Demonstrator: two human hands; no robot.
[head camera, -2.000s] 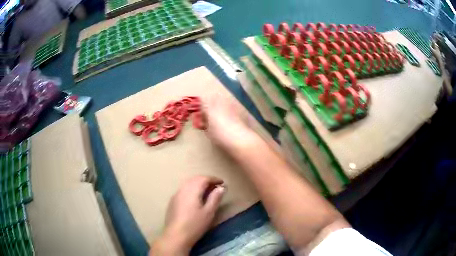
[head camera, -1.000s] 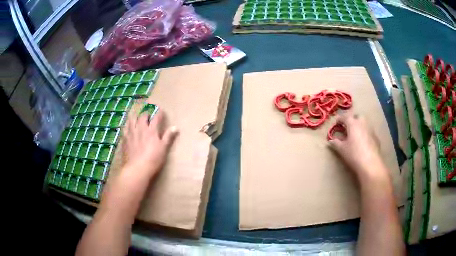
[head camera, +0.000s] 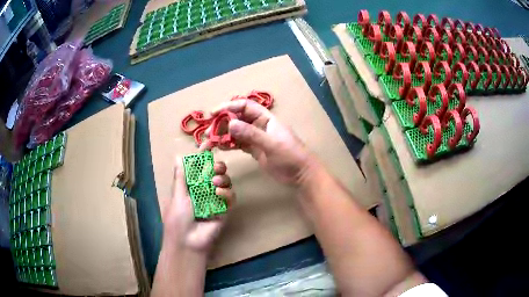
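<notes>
My left hand (head camera: 194, 217) holds green perforated pieces (head camera: 203, 185), mesh side up, in the palm; two squares show end to end. My right hand (head camera: 272, 136) grips a red handle (head camera: 221, 130) between thumb and fingers, just above the far end of the green pieces. Whether the handle touches them I cannot tell. Loose red handles (head camera: 195, 122) lie on the cardboard work sheet (head camera: 261, 214), partly hidden behind my right hand.
Finished pieces (head camera: 441, 138) with upright red arches stand in rows on stacked cardboard at right. Unfitted green pieces (head camera: 32, 232) lie on the left cardboard stack (head camera: 90, 203). More green pieces (head camera: 191, 26) lie on cardboard at the back. A plastic bag (head camera: 58, 96) and a printed card (head camera: 123, 90) are upper left.
My left hand has moved from the left stack to over the work sheet, with green pieces in it. My right hand has brought a red handle towards them. The view has turned right.
</notes>
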